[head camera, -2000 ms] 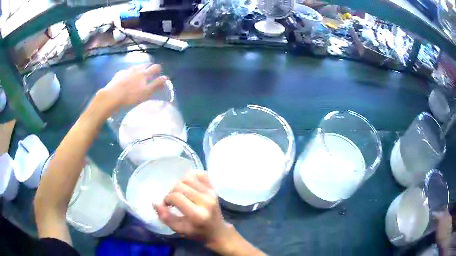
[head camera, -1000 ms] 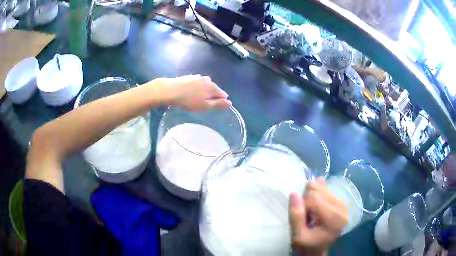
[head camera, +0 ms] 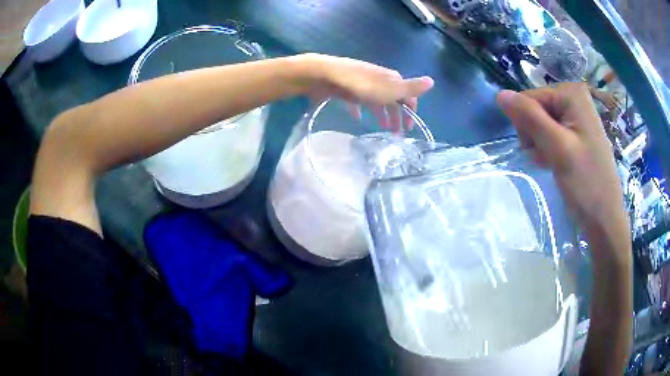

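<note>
A clear-walled tank with a white lower body [head camera: 477, 294] is tilted towards the left, its lip over the right side of a second tank [head camera: 323, 194]. Clear ripples and glare, which look like water, show where they meet. My right hand [head camera: 555, 125] is closed at the tilted tank's upper right edge; the fingertips' contact is partly hidden. My left hand [head camera: 375, 89] has its fingers over the far rim of the second tank, which stands on the dark green mat. A third tank [head camera: 209, 161] stands upright to the left, partly behind my left forearm.
A blue cloth [head camera: 209, 283] lies at the near bench edge. Two small white bowls [head camera: 117, 33] are at the upper left, one with a thin stick. A green round rim [head camera: 20, 231] shows at the left edge. Parts clutter [head camera: 507, 33] and a green frame run along the upper right.
The right-hand tank has moved right and tilted left, its lip now over the second tank. My right hand has risen. The view has shifted, and my left hand remains at the second tank's rim.
</note>
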